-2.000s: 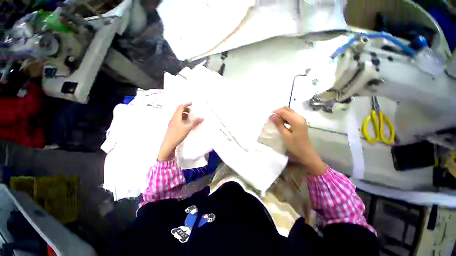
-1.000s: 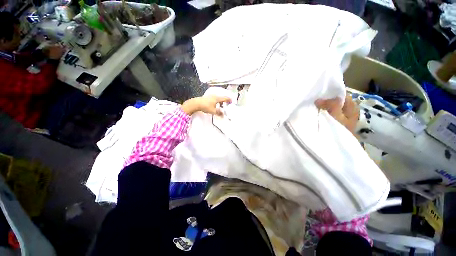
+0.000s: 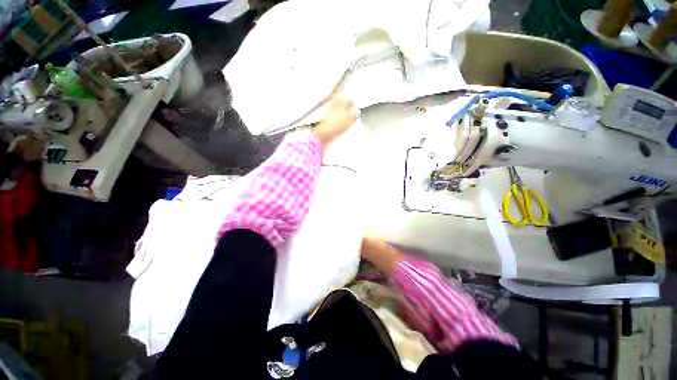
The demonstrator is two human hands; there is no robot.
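My left hand [image 3: 338, 121] reaches forward to the front edge of a white garment heap [image 3: 297, 63] behind the table. Its fingers are blurred, and their grip is unclear. My right hand [image 3: 378, 252] is low, at the table's front edge beside white cloth [image 3: 323, 237]. Its fingertips are blurred or hidden, so a hold cannot be told. The white cloth lies left of the needle area and hangs over the table's left edge, partly behind my left sleeve. The sewing machine [image 3: 579, 145] stands to the right, with its presser foot [image 3: 449, 180] uncovered.
Yellow-handled scissors [image 3: 525, 206] and a black phone [image 3: 579, 237] lie right of the presser foot. White tape [image 3: 502, 245] runs over the front edge. A blue tube [image 3: 512, 96] curves over the machine head by the control panel [image 3: 640, 111]. Another machine [image 3: 111, 141] stands at left.
The large white garment has left the machine area and lies on the heap behind. My left hand has moved forward; my right hand has come down and left. Machine, scissors and phone show again.
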